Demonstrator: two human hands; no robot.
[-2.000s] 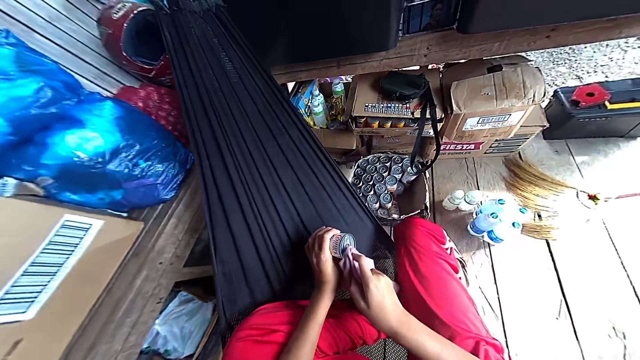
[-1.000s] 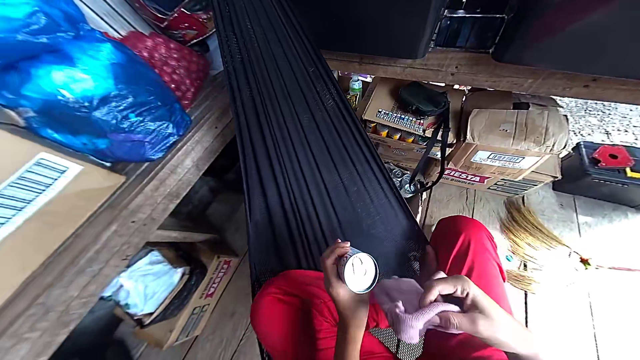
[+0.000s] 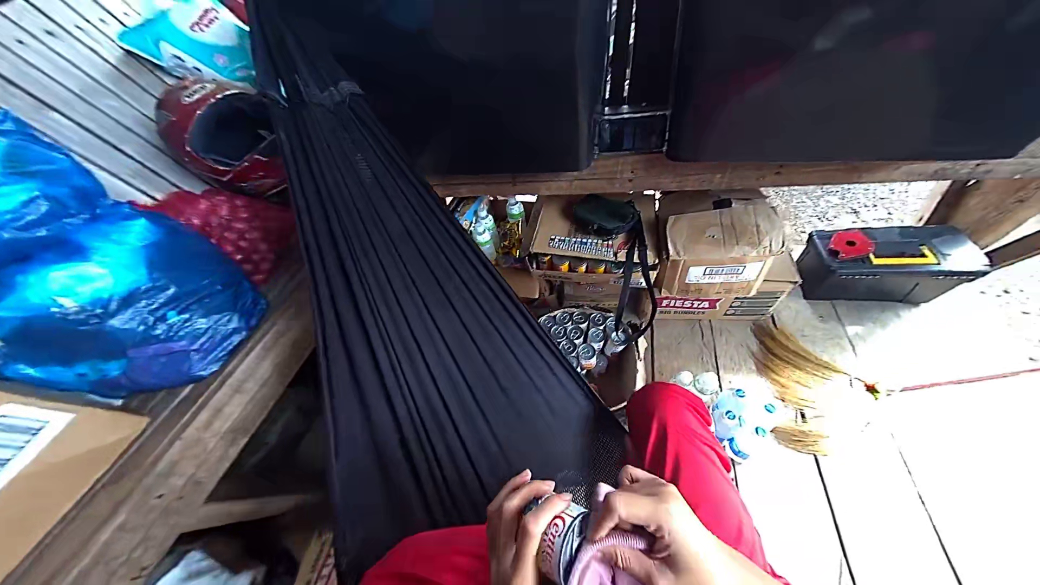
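Note:
Above my lap, my left hand (image 3: pixel 524 528) is wrapped around a labelled metal can (image 3: pixel 561 532), which lies tilted. A pink cloth (image 3: pixel 605 561) is bunched in my right hand (image 3: pixel 650 524), pressed against the can's right end. Under both hands are my red trousers (image 3: pixel 682 439) and the black fabric hammock (image 3: pixel 455 390). Beyond my knee, a round container holds several cans (image 3: pixel 581 333) standing on end; the hammock's edge hides part of it.
Blue plastic bags (image 3: pixel 122 292), a red net sack (image 3: pixel 231 227) and a helmet (image 3: pixel 219 134) lie on the left bench. Ahead are cardboard boxes (image 3: pixel 723 244) and a black toolbox (image 3: pixel 894 272). Bottles (image 3: pixel 739 418) and a straw broom (image 3: pixel 792 366) are on the plank floor.
A second ago the cloth was apart from the can, whose round end faced up; now the cloth touches the can and the can is tilted. The view has shifted.

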